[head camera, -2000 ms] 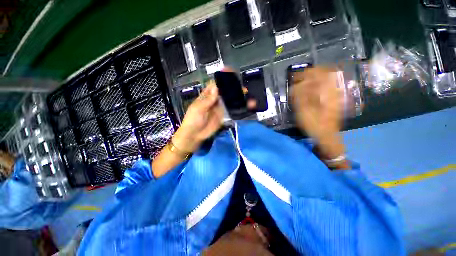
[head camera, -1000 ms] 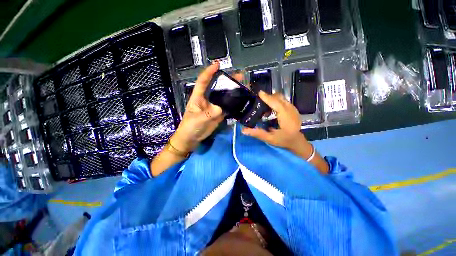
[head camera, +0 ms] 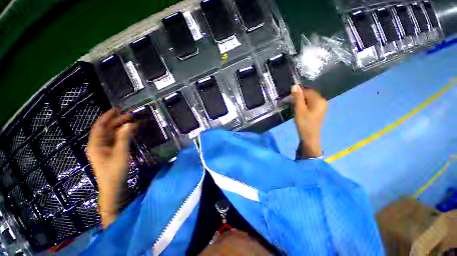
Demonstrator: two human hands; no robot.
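Note:
A clear blister tray (head camera: pixel 193 66) lies in front of me with two rows of dark phone-like units; one unit (head camera: pixel 213 97) is in the near row. White barcode labels (head camera: pixel 193 25) and a yellow spot (head camera: pixel 224 56) show on it. My right hand (head camera: pixel 308 112) pinches the tray's near right corner between thumb and fingers, beside the end unit (head camera: pixel 280 75). My left hand (head camera: pixel 112 145) is blurred at the tray's near left corner, fingers bent beside a dark unit (head camera: pixel 148 127); its grip is unclear. Neither hand shows a loose unit.
A black blister tray (head camera: pixel 52 150) adjoins on the left. Crumpled clear film (head camera: pixel 315 57) lies right of the clear tray, before another filled clear tray (head camera: pixel 393 35). A green belt (head camera: pixel 35 45) runs at the far left. Brown cartons (head camera: pixel 408 225) stand at lower right.
The view has turned, shifting the trays leftward. The dark unit is no longer between my hands; the near row's right-end pocket now holds a unit. My hands have parted to the tray's two ends.

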